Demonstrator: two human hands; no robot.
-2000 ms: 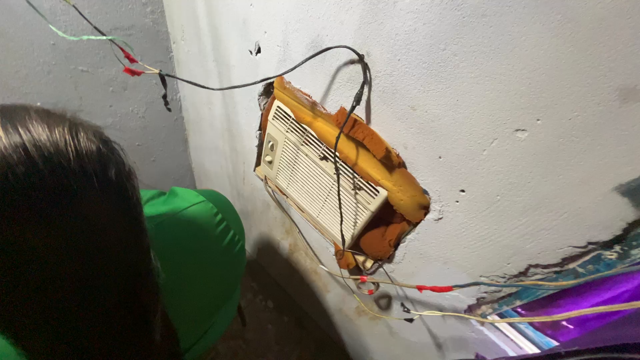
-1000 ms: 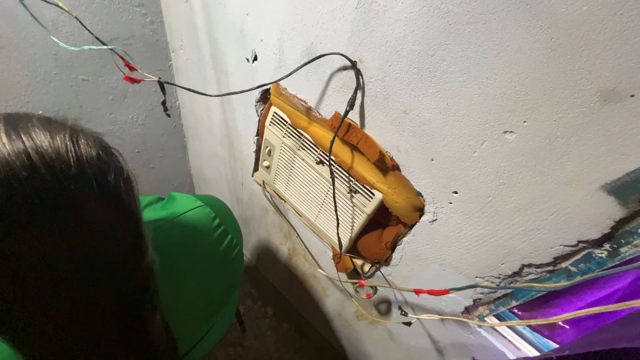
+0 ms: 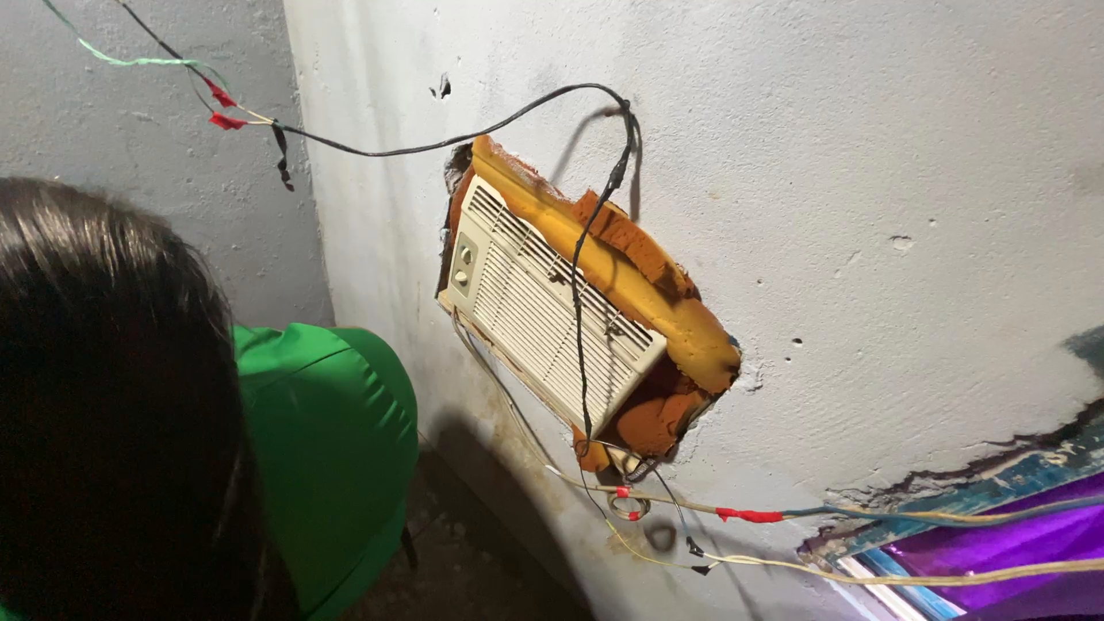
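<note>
Neither of my hands shows in the head view. A cream window air conditioner (image 3: 535, 319) with two knobs sits tilted in a rough wall opening, packed around with yellow-orange foam (image 3: 638, 293). A black cable (image 3: 483, 138) runs across from the upper left, bends above the unit and hangs down over its grille. Red tape (image 3: 226, 121) wraps splices at the cable's left end. Below the unit, a beige cable (image 3: 914, 575) and a blue-grey cable (image 3: 862, 512) stretch to the right, with red tape (image 3: 749, 515) and black-taped ends (image 3: 697, 548).
A person with long dark hair (image 3: 112, 388) and a green garment (image 3: 328, 448) fills the lower left, close to the camera. The white wall (image 3: 862, 216) has small holes. At lower right, purple fabric (image 3: 1000, 552) shows inside a chipped blue frame (image 3: 940, 509).
</note>
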